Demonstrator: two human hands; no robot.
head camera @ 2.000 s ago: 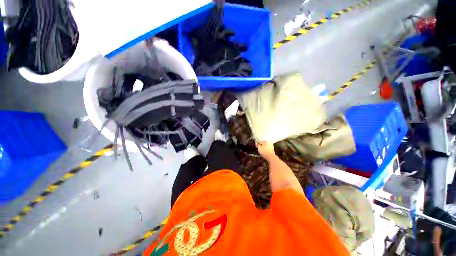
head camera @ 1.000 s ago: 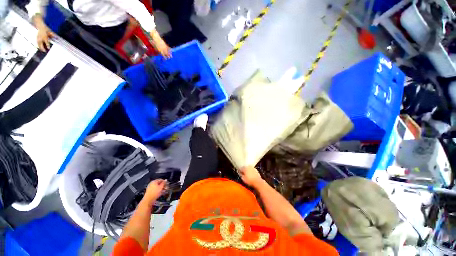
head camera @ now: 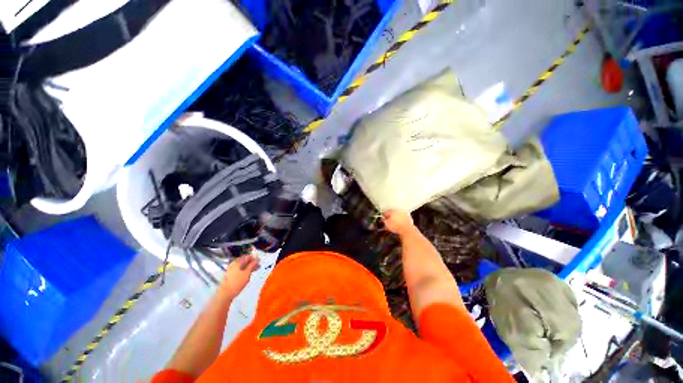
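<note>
A khaki-green cloth sack [head camera: 427, 142] lies spread in front of me, right of centre. My right hand [head camera: 397, 221] grips its near edge. Brown plaid garment pieces [head camera: 430, 247] lie beneath and beside the sack, partly hidden by it and my forearm. My left hand [head camera: 241, 271] hangs empty at the lower left, fingers loosely curled and apart, near a round white trough [head camera: 138, 217]. Grey striped pieces [head camera: 225, 196] fill the trough and hang over its rim.
A white table [head camera: 161, 67] with dark strips stands at upper left. Blue crates stand at the top [head camera: 296, 81], left [head camera: 64, 277] and right [head camera: 588, 161]. Another khaki bundle [head camera: 533, 318] is at lower right. Yellow-black tape [head camera: 547, 75] crosses the floor.
The sack stays gripped in my right hand and now lies broader and flatter. My left hand, absent at first, is in view. The person by the top crate is out of view.
</note>
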